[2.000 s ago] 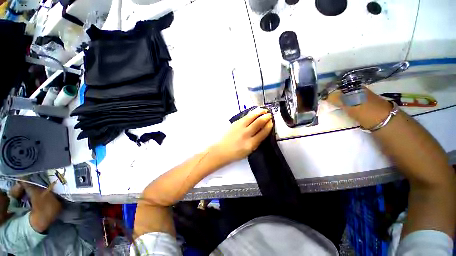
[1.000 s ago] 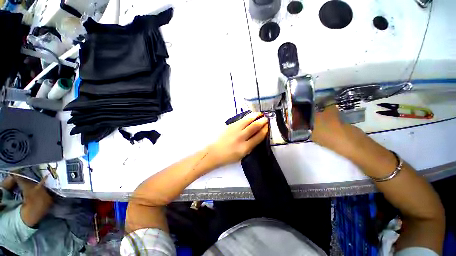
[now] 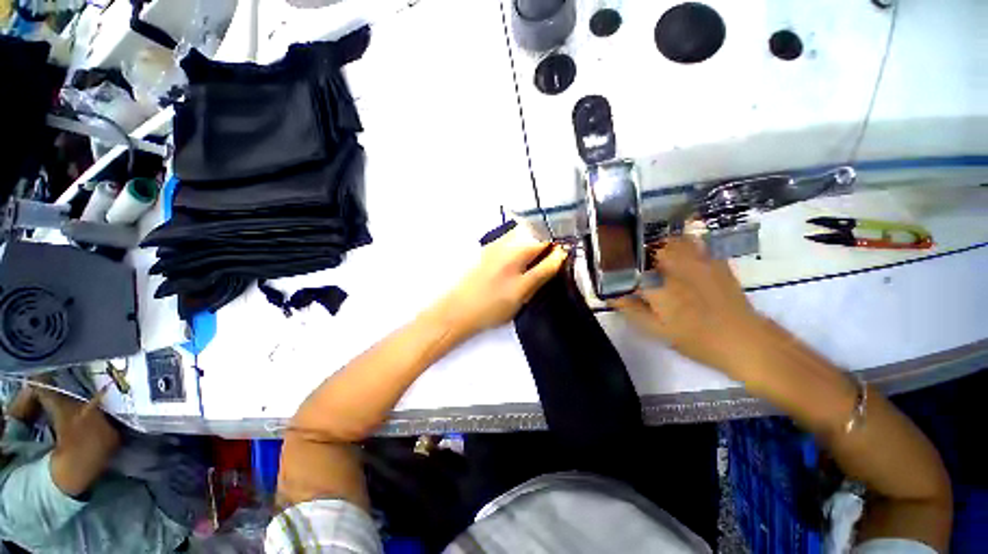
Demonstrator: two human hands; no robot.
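A black cut piece (image 3: 574,352) runs from beside the needle area down over the table's front edge; its upper end shows left of my fingers. My left hand (image 3: 496,279) presses on the cloth with its fingertips close to the needle area. My right hand (image 3: 693,298) is slightly blurred, just right of and below the shiny metal cover (image 3: 614,229), fingers pointing left; whether it touches cloth is hidden. The needle and presser foot are mostly hidden by my fingers and the cover.
A stack of black cut pieces (image 3: 265,162) lies on the left, with a small black scrap (image 3: 306,297) at its lower edge. Thread snips (image 3: 872,233) lie on the right. A grey housing (image 3: 65,308) stands far left, near another person's arm (image 3: 81,449). The white machine head (image 3: 758,97) spans the upper right.
My right hand has moved from behind the tension parts leftward and down to beside the metal cover. My left hand stays on the cloth near the needle. The camera view has shifted slightly.
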